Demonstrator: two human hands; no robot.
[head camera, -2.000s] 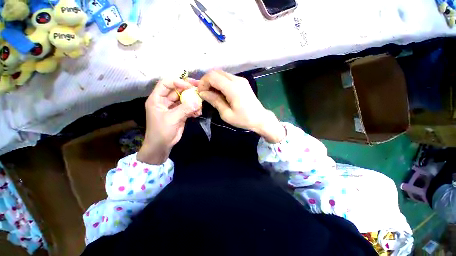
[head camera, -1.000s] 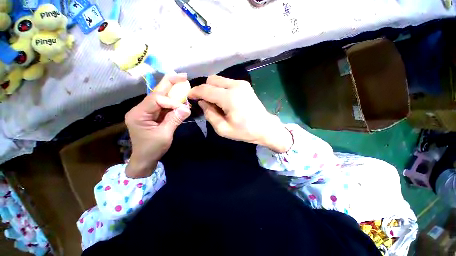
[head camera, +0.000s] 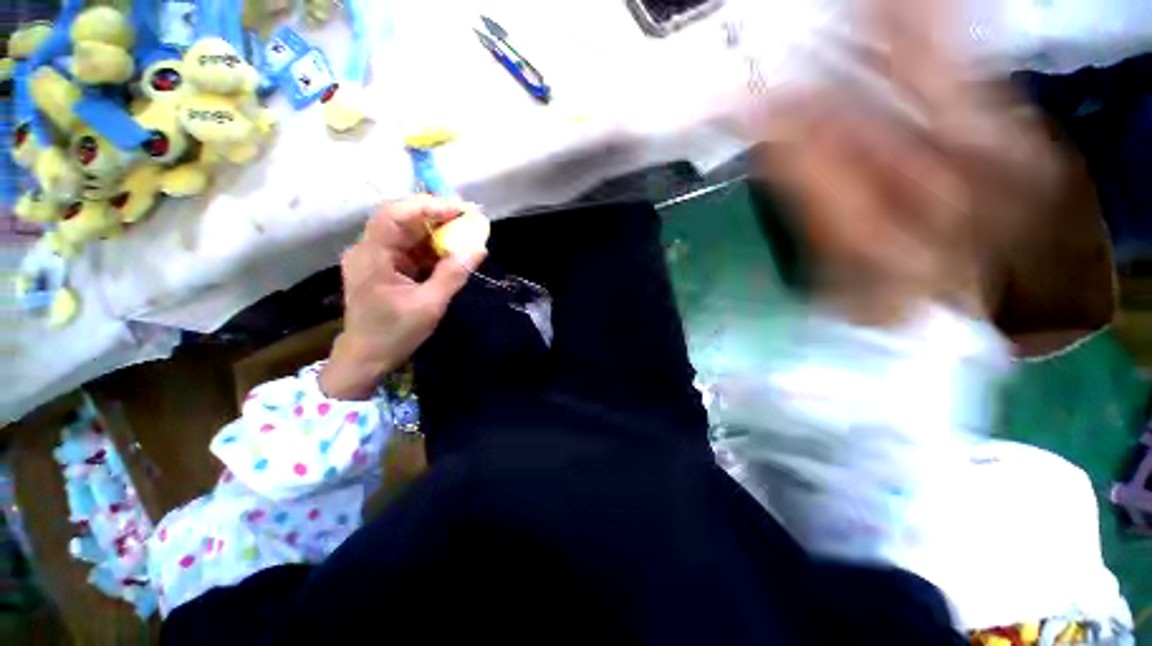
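My left hand pinches a yellow plush ball end between thumb and fingers at the table edge. A light blue plush band runs from it onto the cloth, with another yellow end lying there. A pale thread trails right from the ball. My right hand is far to the right, raised and strongly blurred; its fingers cannot be made out, and no needle can be seen. Blue-handled thread snips lie on the table.
A pile of yellow and blue plush pieces covers the table's left side. A phone lies at the top edge. An open cardboard box stands below the table at right, partly behind my right arm. A white sack is at lower right.
My right hand has moved from beside the ball far out to the right and up. My left hand still pinches the ball. The view has shifted, showing more of the plush pile.
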